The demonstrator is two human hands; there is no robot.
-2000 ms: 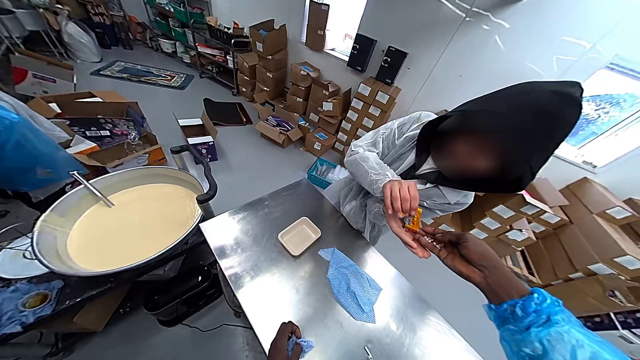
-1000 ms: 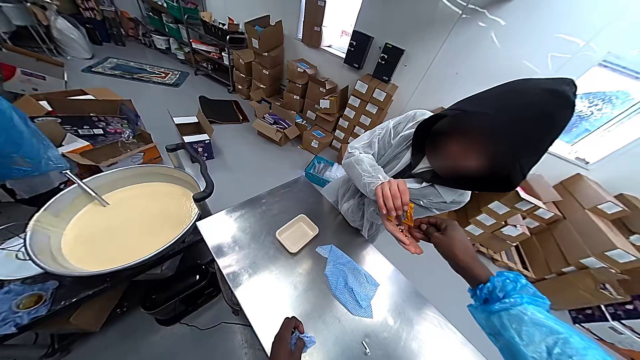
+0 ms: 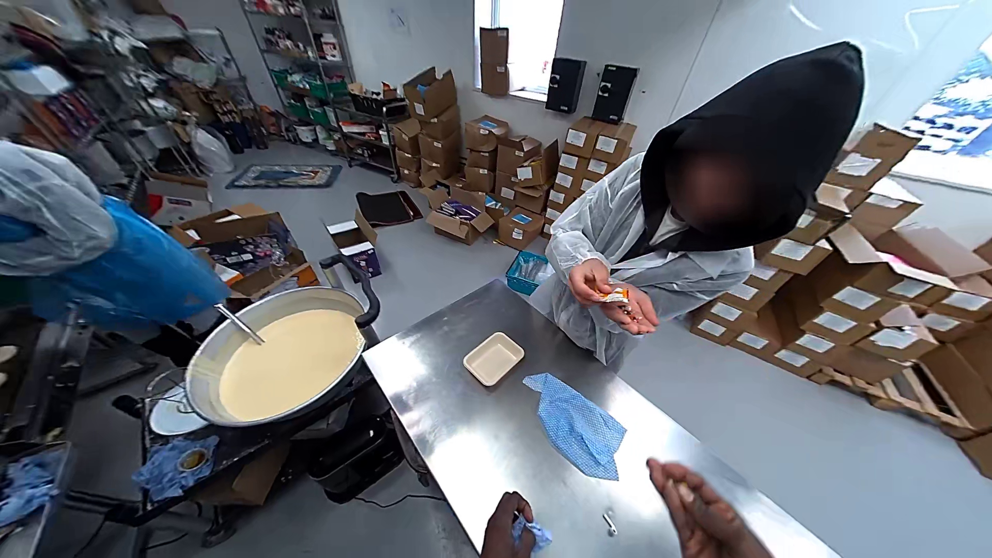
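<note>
My left hand (image 3: 508,527) is closed on a crumpled blue cloth (image 3: 533,535) at the near edge of the steel table (image 3: 442,418). Over the table's right side my right hand (image 3: 701,508) is raised with its fingers bent together; a small pale thing seems to lie between them, too small to name. A blue checked cloth (image 3: 581,426) and a small white object (image 3: 610,525) lie between my hands. Farther up stands a beige tray (image 3: 494,359). Across the table, a person in a white coverall (image 3: 597,217) holds an orange packet (image 3: 614,295) over an open palm with small pieces on it.
A large pot of cream-coloured liquid (image 3: 291,368) with a metal utensil stands left of the table. Beyond are open cardboard boxes (image 3: 248,248) and stacked cartons (image 3: 821,294). A second person in a blue apron (image 3: 132,271) is at the left. A turquoise basket (image 3: 527,271) sits behind the table.
My right hand has drawn back from the other person's hands to over the near part of the table. The other person still holds the orange packet above their palm.
</note>
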